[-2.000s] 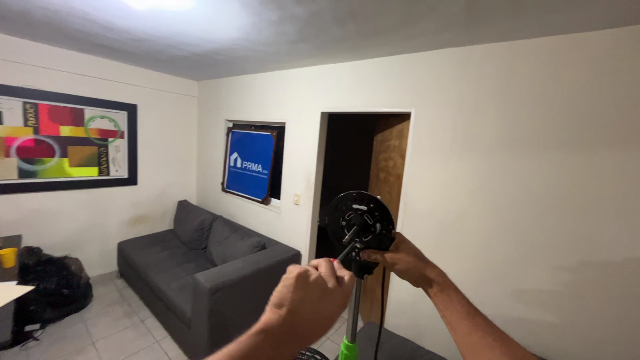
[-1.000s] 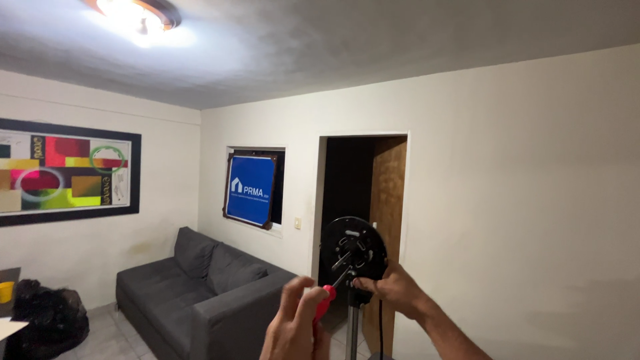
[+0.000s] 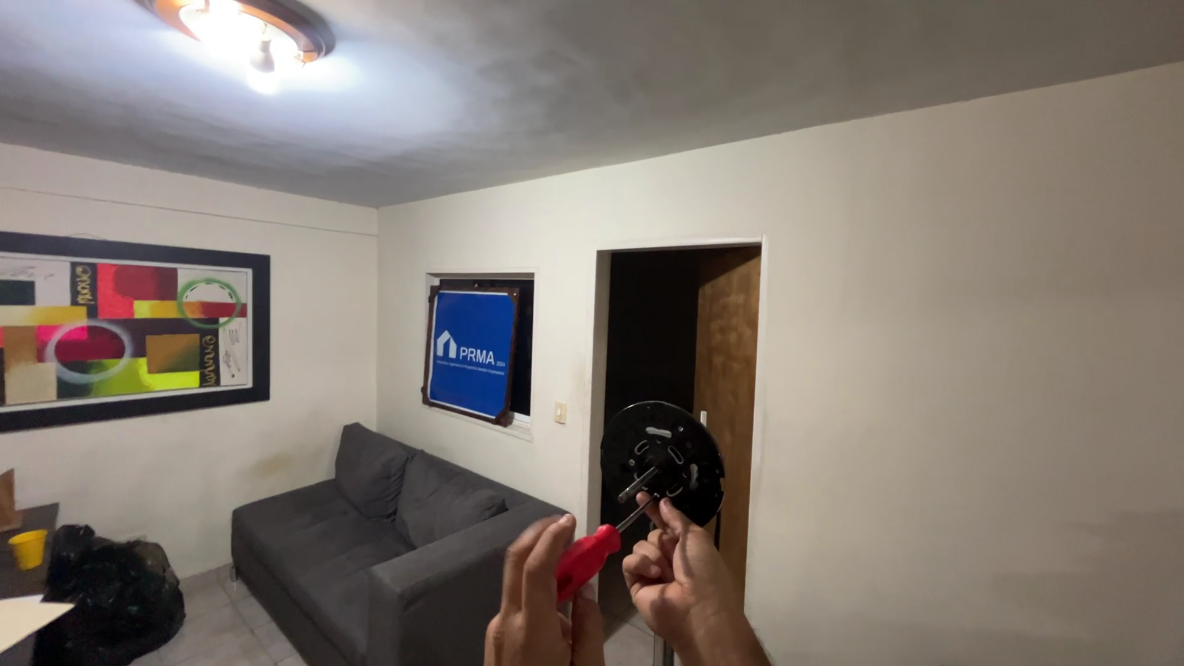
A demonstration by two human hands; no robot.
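Note:
My left hand holds a screwdriver by its red handle, with the metal shaft pointing up and right. The thumb and forefinger of my right hand pinch around the shaft's tip, at the lower front of a round black fan motor plate. Whether a screw is between those fingertips is hidden. A bare metal spindle sticks out from the slotted middle of the plate, just above the screwdriver shaft. Below, part of the fan's metal pole shows beside my right wrist.
A dark grey sofa stands behind at the left, near a black plastic bag and a yellow cup. A doorway with a wooden door lies behind the motor plate. A blue sign covers much of a wall opening.
My right hand has come from the motor's right side to the front of the plate, at the screwdriver tip. The screwdriver's tip has moved down from the plate's middle. The view has tilted up.

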